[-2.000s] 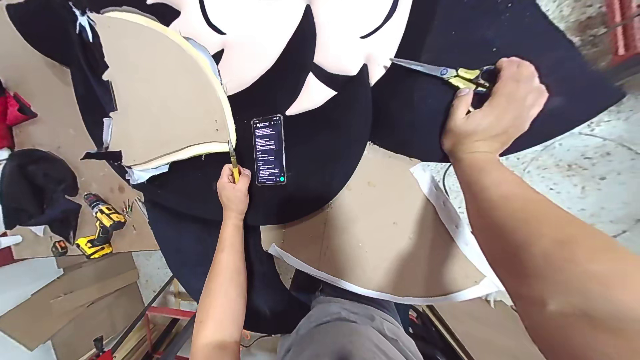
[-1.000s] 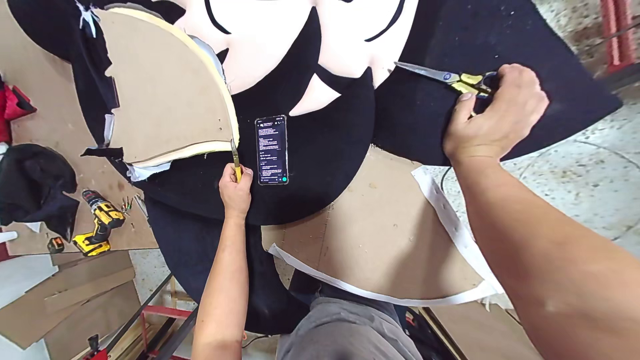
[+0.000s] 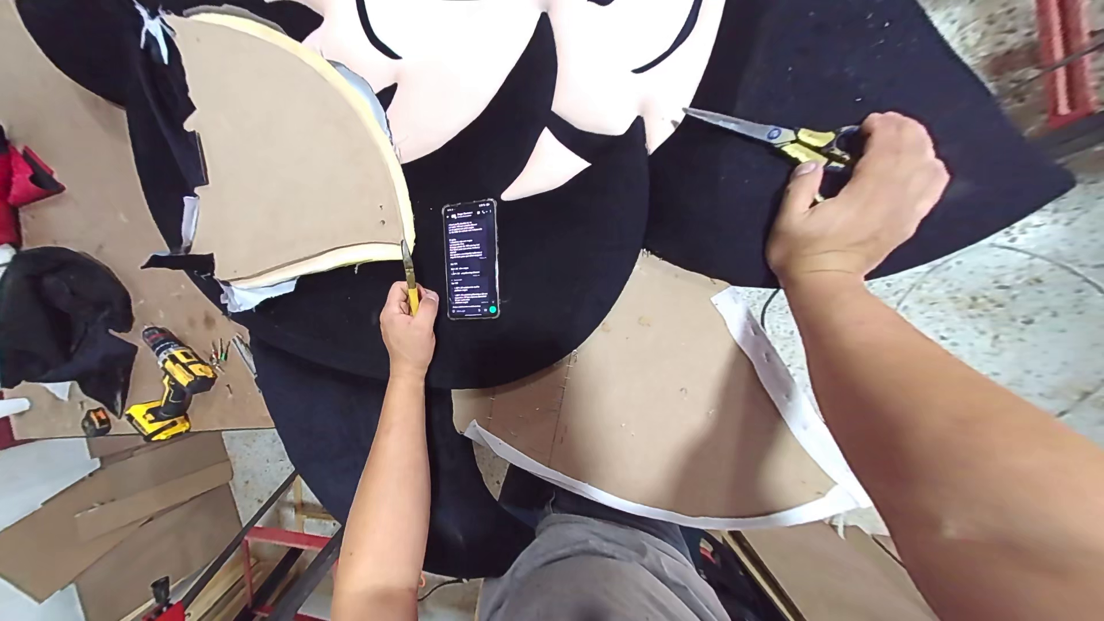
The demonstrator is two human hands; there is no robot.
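Note:
My left hand (image 3: 409, 326) grips a slim yellow-handled tool (image 3: 411, 289), its metal tip touching the lower right corner of a curved board panel (image 3: 289, 147) edged with yellow foam. In my right hand (image 3: 858, 203) are yellow-and-black scissors (image 3: 768, 134), tips pointing left at the edge between light pink and black fabric. Whether their blades are slightly apart I cannot tell. A smartphone (image 3: 472, 259) with a lit screen lies on the black fabric (image 3: 552, 319), just right of my left hand. Below is a brown board panel (image 3: 681, 388) with a white fabric edge.
At left, a yellow cordless drill (image 3: 172, 379), a small tape measure (image 3: 97, 422) and crumpled black fabric (image 3: 65, 319) rest on a brown board. Cut board pieces (image 3: 129, 517) lie lower left, beside a red metal frame (image 3: 289, 539). A red post (image 3: 1065, 69) stands at upper right.

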